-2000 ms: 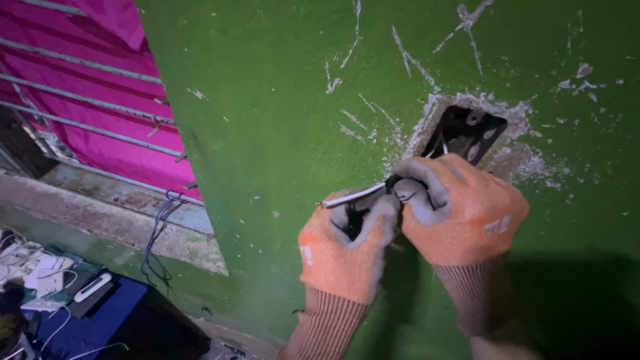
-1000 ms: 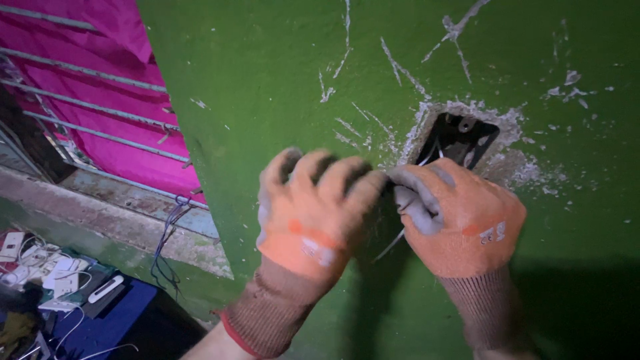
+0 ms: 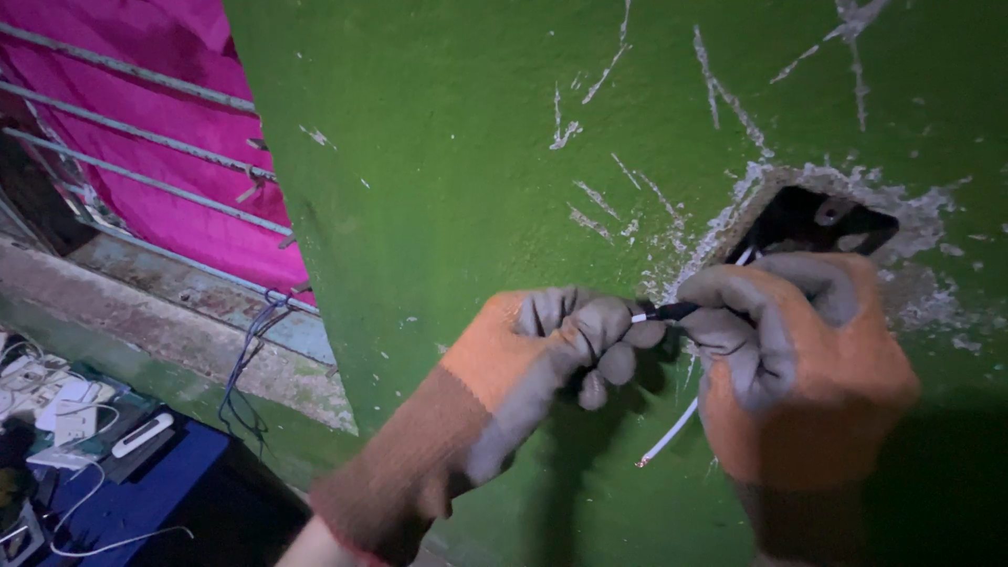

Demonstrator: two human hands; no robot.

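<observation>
Both hands wear orange work gloves with grey palms. My left hand pinches a white wire where it meets a black sleeve or tape. My right hand grips the other end of that black piece. Below my right hand a second white wire hangs free, bare copper showing at its tip. Behind my right hand, a black electrical box is recessed in the green wall, and white wire comes out of its lower left part. The wires between my right fingers are hidden.
Rough, chipped plaster surrounds the box. At left are a barred window with pink cloth, a concrete sill and dangling dark cords. A blue surface at lower left bears cables and white electrical parts.
My left hand, raised away from the wire one second ago, is now pinching the wire at the black piece. My right hand stays by the box.
</observation>
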